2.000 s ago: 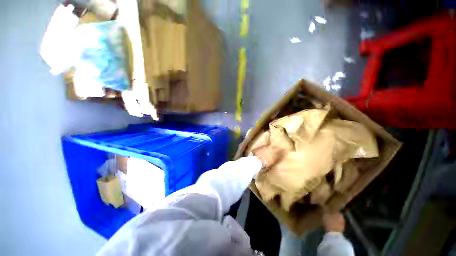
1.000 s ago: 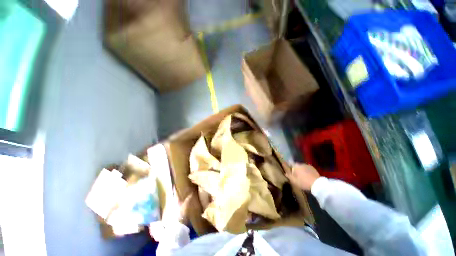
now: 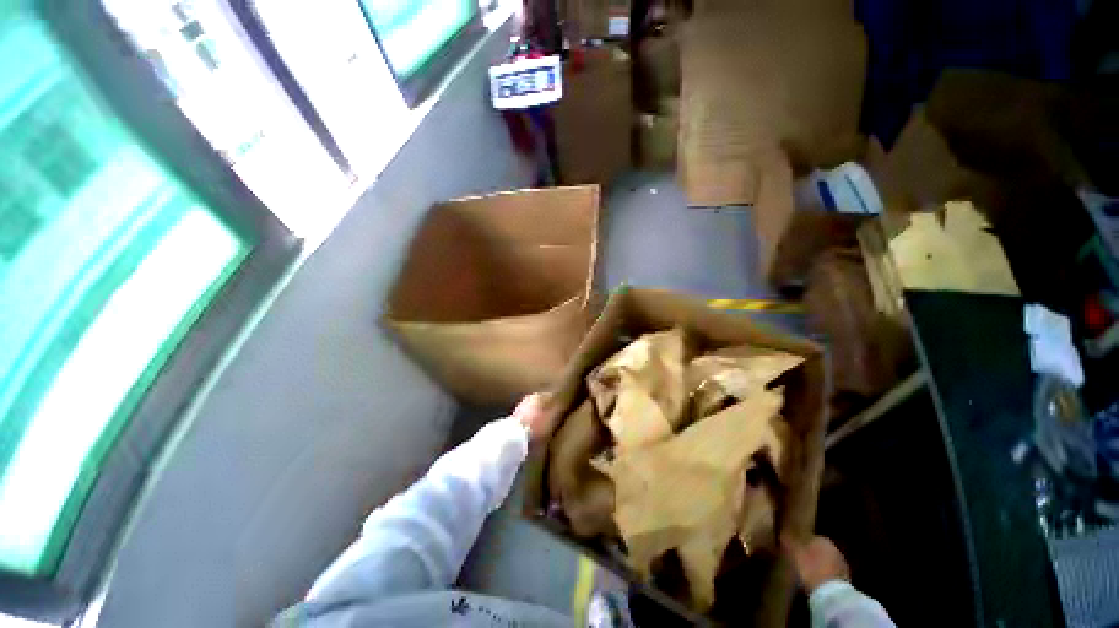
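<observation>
An open brown scrap carton (image 3: pixel 804 454) full of crumpled kraft paper (image 3: pixel 681 472) is held in front of me, tilted so its open top faces me. My left hand (image 3: pixel 535 417) grips its left side wall near the rim. My right hand (image 3: pixel 820 562) grips its right side near the lower corner. The fingers are partly hidden by the carton walls. Both arms are in white sleeves.
A large open brown carton (image 3: pixel 491 350) stands by the wall at the left. Flat brown cardboard (image 3: pixel 767 92) stands at the back. A dark green bench (image 3: pixel 982 405) with a torn tan sheet (image 3: pixel 955 252) runs along the right. Windows are at upper left.
The view has swung to the window wall and large carton. The blue crate and red stool have left view. My left hand has gone from the paper to the carton's side; both hands hold it.
</observation>
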